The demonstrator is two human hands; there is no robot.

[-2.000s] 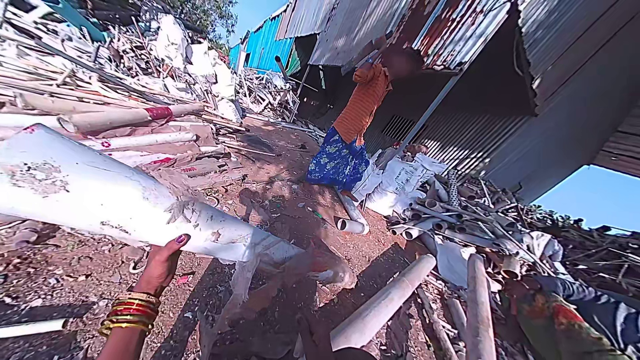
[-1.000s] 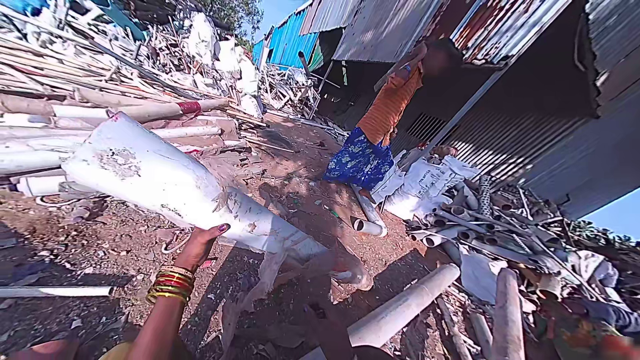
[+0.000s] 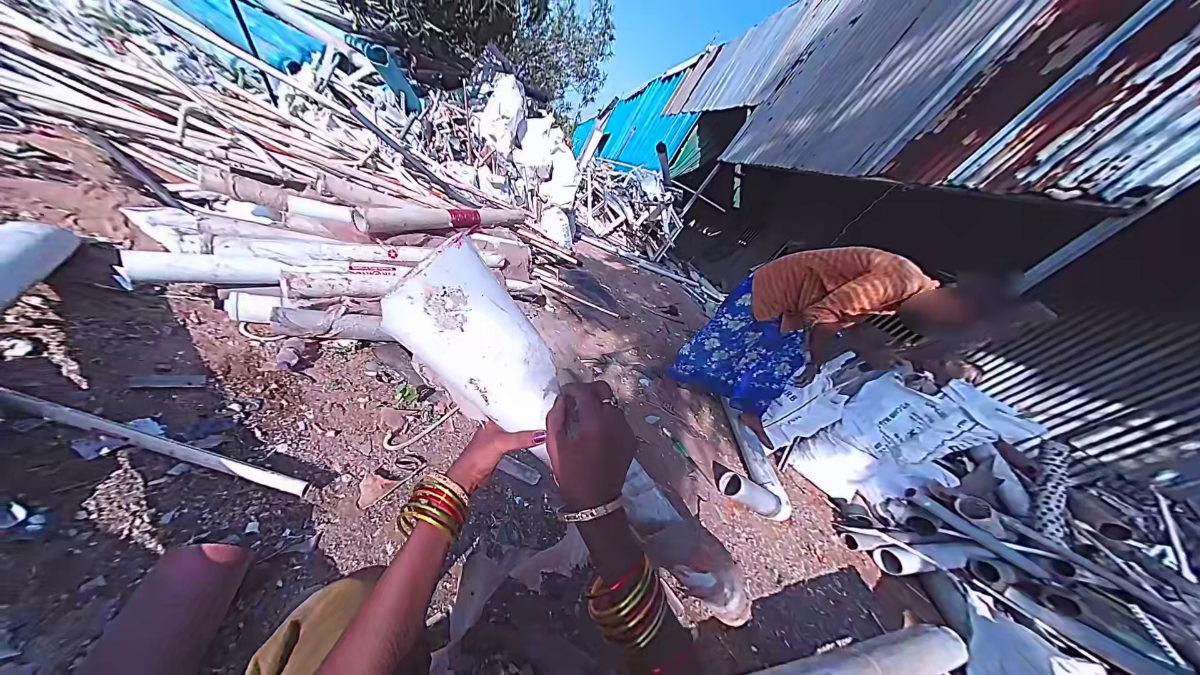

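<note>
A long white plastic-wrapped bundle (image 3: 478,328), smeared with dirt, lies slantwise in front of me. My left hand (image 3: 497,450), with red and yellow bangles on the wrist, grips it from below near its middle. Right beside it my right hand (image 3: 591,436) is closed on the same bundle from above; the fingers overlap the wrapping. Past my hands the lower end shows clear, crumpled plastic (image 3: 698,553) reaching toward the ground. What is inside the wrapping cannot be made out.
Pipes (image 3: 309,253) lie stacked at the left, before a heap of thin pipes. On the right a person (image 3: 825,300) in an orange top bends over white printed sacks (image 3: 900,422). More pipes (image 3: 984,553) pile up below them, near a corrugated metal shed (image 3: 844,103).
My right hand has come up onto the bundle beside my left. The person in orange, upright before, now bends over the sacks.
</note>
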